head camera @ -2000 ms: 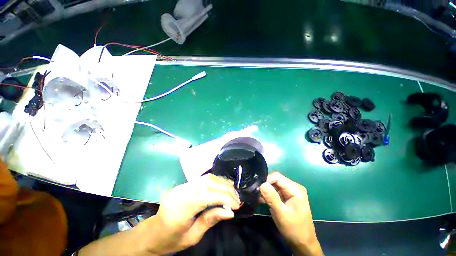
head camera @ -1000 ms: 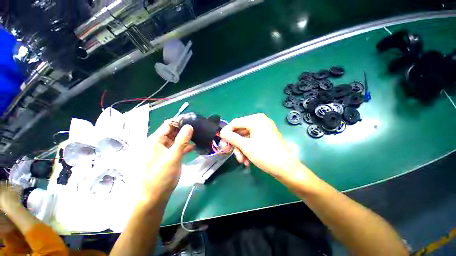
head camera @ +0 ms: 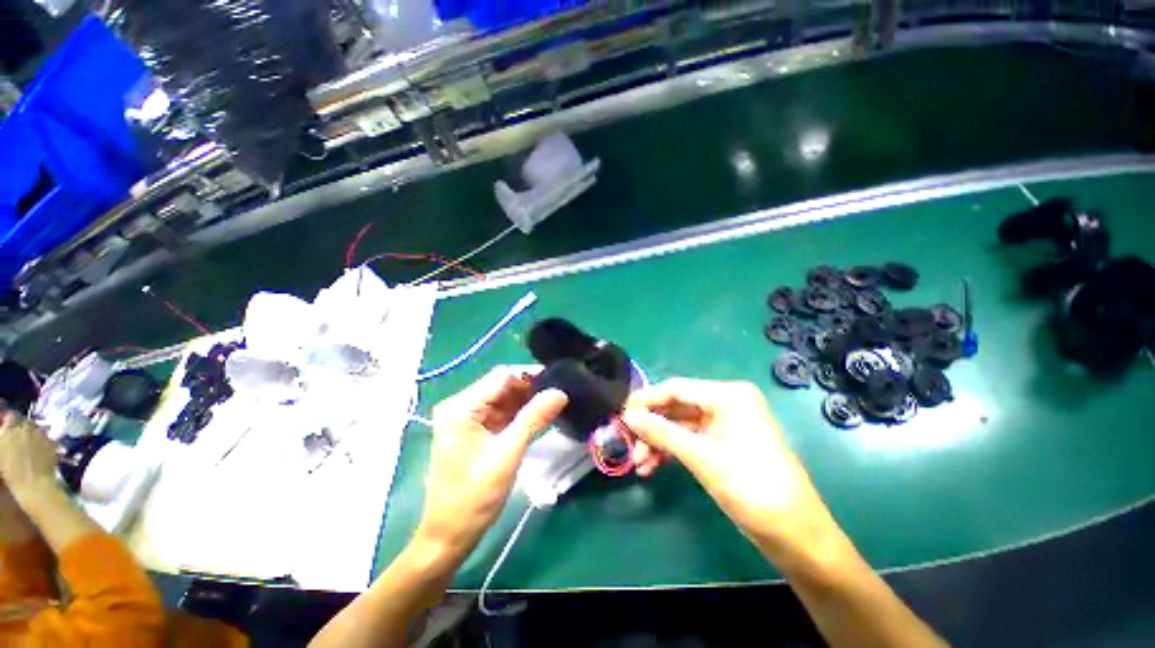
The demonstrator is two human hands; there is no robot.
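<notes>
A black inner housing [head camera: 585, 395] is held up in front of me, above a white housing [head camera: 552, 471] whose white cable [head camera: 509, 557] hangs over the bench's front edge. My left hand [head camera: 488, 449] grips the black housing's left side, thumb on top. My right hand [head camera: 709, 437] is at its right side, its fingertips pinching a loop of red-black wire harness [head camera: 613, 448] beside the housing. The inside of the white housing is mostly hidden by the black part and my fingers.
White housings [head camera: 262, 373] and small black parts [head camera: 203, 392] lie on a white sheet [head camera: 298, 525] at left. Black rings [head camera: 861, 342], a blue-ended tool [head camera: 970, 342] and black brackets [head camera: 1115, 310] lie right. A white housing [head camera: 547, 184] sits on the belt. Another person's orange sleeve [head camera: 108, 576] is far left.
The view has tilted up and shifted. The black housing, earlier low over the bench edge, is now turned on its side above the white housing. The red wires now form a loop at my right fingertips.
</notes>
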